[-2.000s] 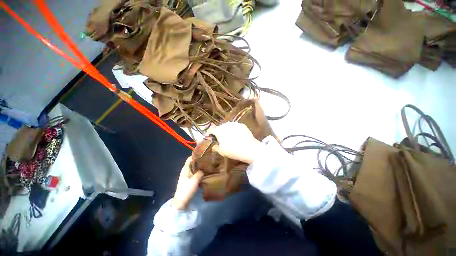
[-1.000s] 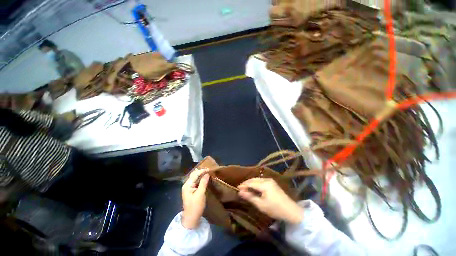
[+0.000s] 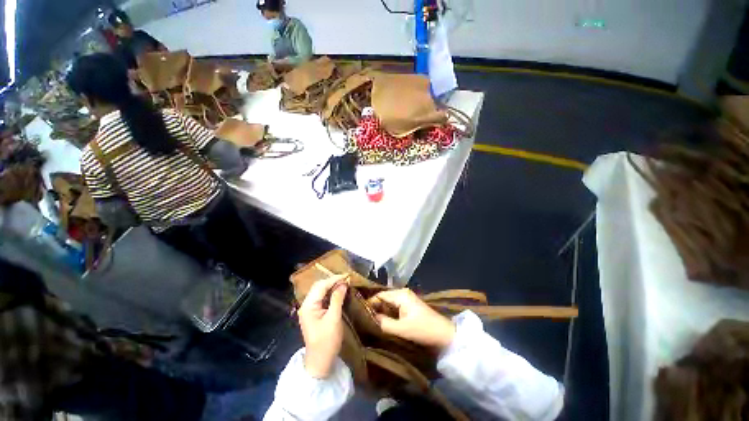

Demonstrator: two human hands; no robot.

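Note:
A tan-brown tote bag [image 3: 361,341] is held open at my waist, its mouth facing up. My left hand [image 3: 322,316] pinches the top edge near the left end of the zip line. My right hand [image 3: 411,319] is at the bag mouth and grips the edge on the right, its fingertips partly inside. A small pale strip shows at my left fingertips; what it is cannot be told. A brown strap [image 3: 509,311] sticks out to the right of the bag.
A white-covered table [image 3: 304,215] ahead holds brown bags [image 3: 402,100], red and yellow spotted pieces [image 3: 394,146], a black pouch [image 3: 337,174] and a small red-white jar [image 3: 374,190]. A person in a striped top [image 3: 156,168] stands left. Another white table [image 3: 628,247] with brown piles is right.
The view has swung left and up, so the pouch table is now ahead and the strap pile is at the right edge. Both hands remain at the bag's mouth, my right hand slightly closer to my left.

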